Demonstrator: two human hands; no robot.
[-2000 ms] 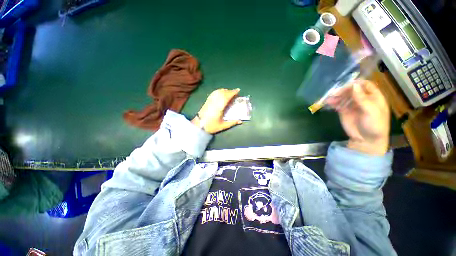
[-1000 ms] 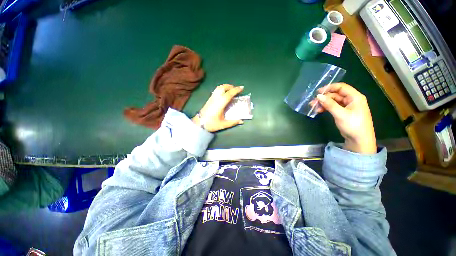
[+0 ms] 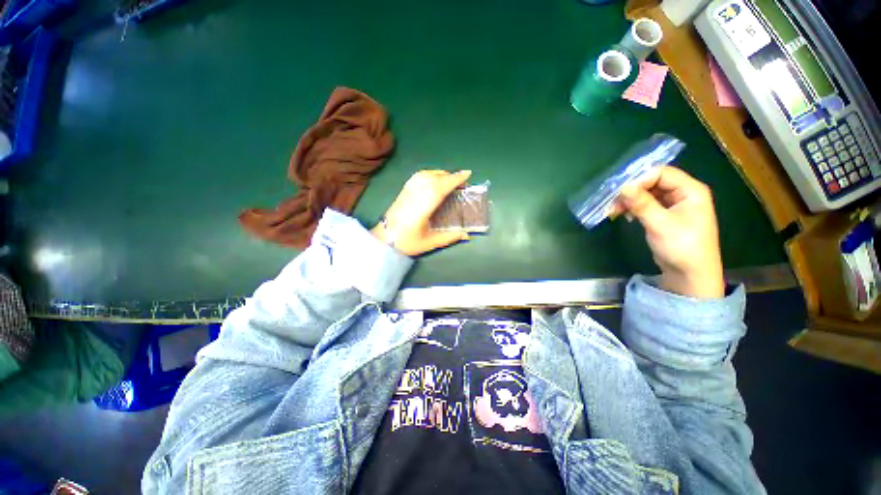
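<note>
My left hand (image 3: 422, 214) holds a small clear bag of reddish-brown parts (image 3: 467, 209) on the green mat, thumb and fingers at its edges. The bag forms a neat rectangle with a shiny film edge. My right hand (image 3: 673, 218) pinches a clear zip-lock bag (image 3: 626, 181) by its lower right part, to the right of the bagged parts. This bag looks empty and is seen narrow, with shiny streaks. Some of my right fingertips are hidden behind the hand and bag.
A brown rag (image 3: 340, 160) lies left of my left hand. A green roll (image 3: 601, 81), a white roll (image 3: 642, 37) and a pink slip (image 3: 646, 85) are at the upper right. The counting scale (image 3: 784, 97) stands on the box shelf (image 3: 716, 123). A blue bin (image 3: 31, 97) is far left.
My right hand has brought the clear bag in from beside the scale and tilted it from broad to narrow. The bagged parts now look brown instead of glaring white. My left hand has barely moved.
</note>
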